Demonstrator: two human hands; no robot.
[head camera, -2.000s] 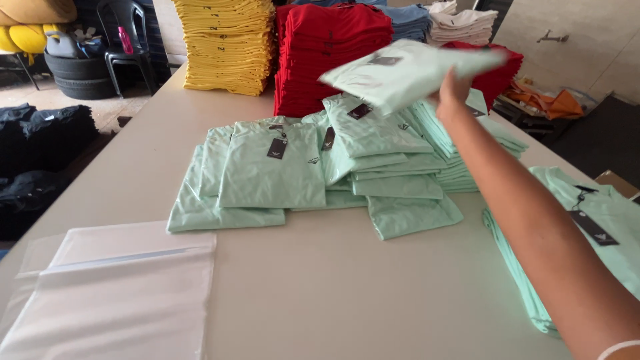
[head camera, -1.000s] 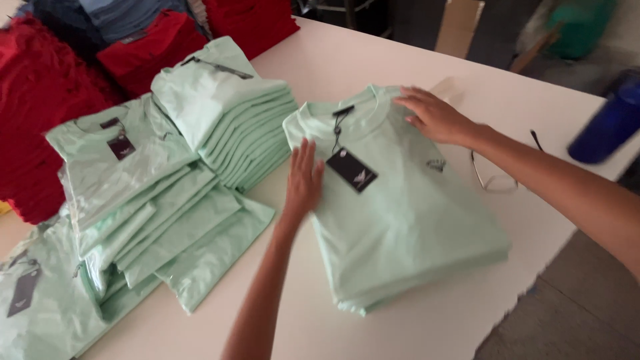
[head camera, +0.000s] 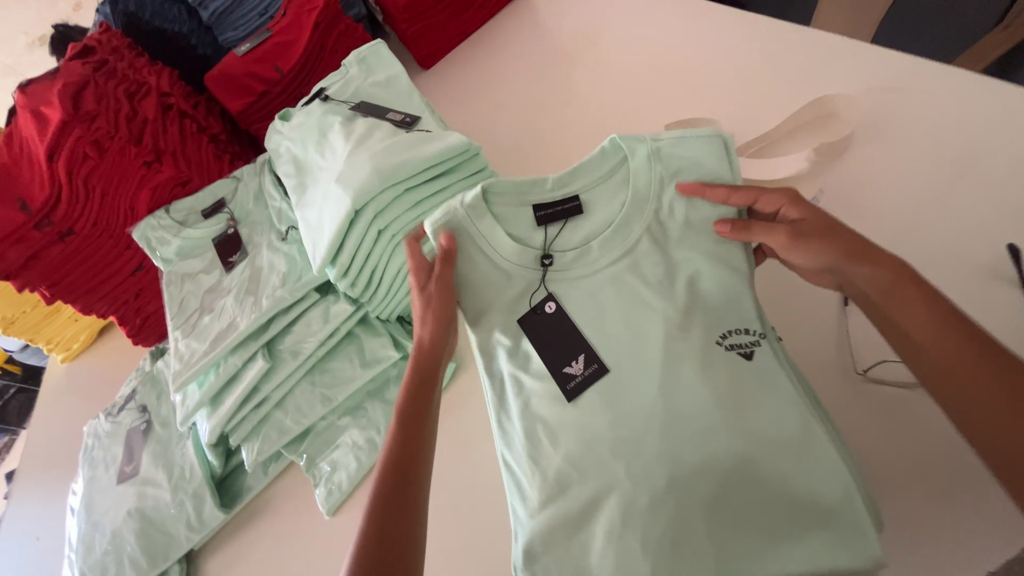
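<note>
A folded mint-green T-shirt (head camera: 640, 384) lies face up before me, with at least one more beneath it. My left hand (head camera: 433, 292) grips its left shoulder edge, and my right hand (head camera: 776, 228) grips the right shoulder edge, fingers on top and thumb out of sight. A black hang tag (head camera: 564, 348) on a cord rests on the shirt's front below the collar. Left of my left hand stands a stack of folded mint-green shirts (head camera: 384, 200), touching a pile of mint-green shirts in clear plastic bags (head camera: 240, 304).
Red garment stacks (head camera: 104, 184), blue garments (head camera: 184, 32) and yellow garments (head camera: 44, 320) stand at the left and back of the white table (head camera: 600, 64). A pale strip (head camera: 800, 136) curls behind my right hand. Eyeglasses (head camera: 880, 372) lie partly behind my right forearm.
My left hand has moved from the shirt's front onto its left shoulder edge. Two seconds ago a raised hand held a bagged mint-green shirt over the pile. The view has swung to the right since then.
</note>
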